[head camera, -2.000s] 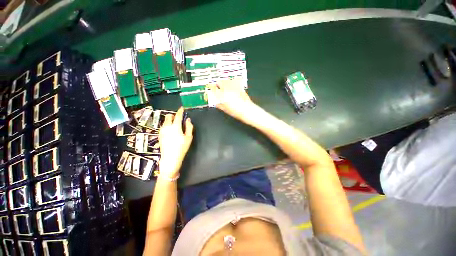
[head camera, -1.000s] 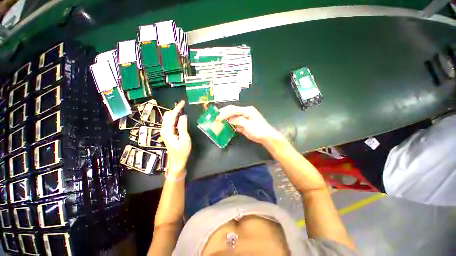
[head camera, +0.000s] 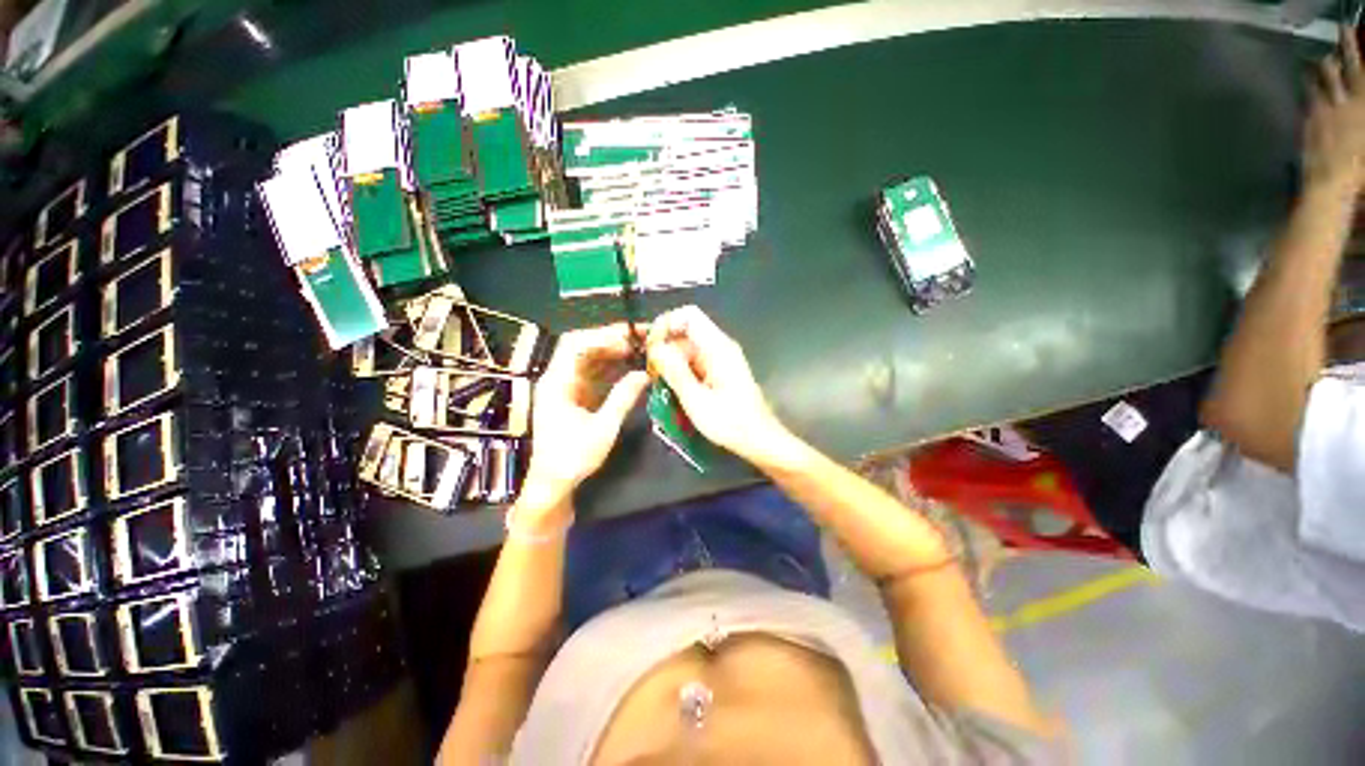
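Observation:
A green circuit board (head camera: 677, 430) is held between my two hands near the bench's front edge, tilted, its upper part hidden by my fingers. My right hand (head camera: 710, 382) grips it from the right. My left hand (head camera: 590, 401) is at its upper left, fingertips meeting the right hand's at a small dark and orange part. Fanned boards with screens (head camera: 666, 195) lie just beyond my hands. Upright overlapping piles of green and white boards (head camera: 439, 150) stand at the back left. Loose gold-rimmed front frames (head camera: 464, 401) lie in a pile left of my left hand.
Large stack of glossy black trays (head camera: 225, 449) holding frames at the left. A small stack of part-assembled phones (head camera: 925, 243) sits to the right on the green bench (head camera: 1048, 299). A pale rail (head camera: 898, 33) runs along the back. Another person's arm (head camera: 1272, 337) is at the right.
My right hand took a board from the fanned row and brought it back towards me. My left hand has moved right to meet it. Another person's arm has come into view at right.

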